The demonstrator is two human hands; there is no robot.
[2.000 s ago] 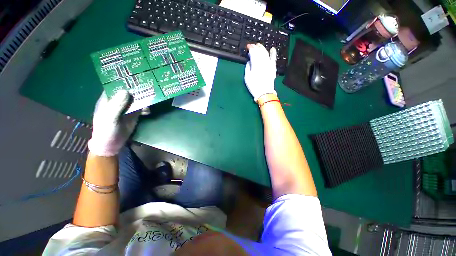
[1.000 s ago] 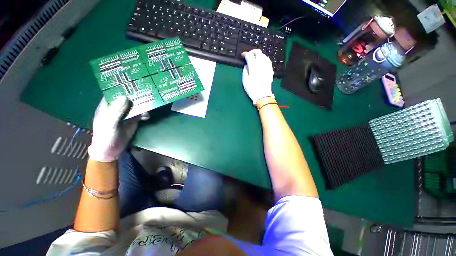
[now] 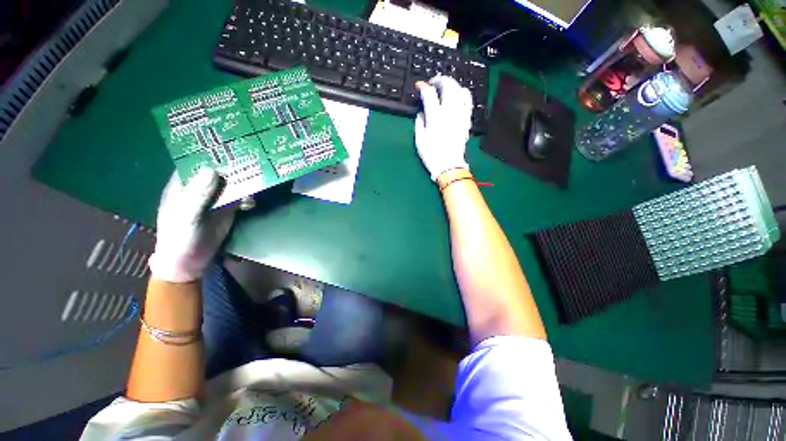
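Note:
My left hand (image 3: 191, 222), in a white knit glove, holds a green circuit board (image 3: 254, 133) by its lower left corner, with the thumb on top. The board has four sections with rows of small parts and is tilted above the desk. My right hand (image 3: 443, 127), gloved with at least one bare fingertip, rests on the right part of a black keyboard (image 3: 319, 52). Its fingers are slightly spread and hold nothing. A white paper strip (image 3: 343, 164) lies partly hidden under the board.
Right of the keyboard are a black mouse (image 3: 539, 135) on a dark pad (image 3: 507, 129), two bottles (image 3: 633, 116) and a pale handheld with coloured keys (image 3: 673, 153). A black ridged block (image 3: 599, 263) adjoins a pale studded section (image 3: 707, 226) at right. A monitor (image 3: 556, 9) is at the back.
The right hand's fingers have shifted slightly on the keyboard. The board in my left hand has shifted slightly down and left in view. The whole view has moved a little.

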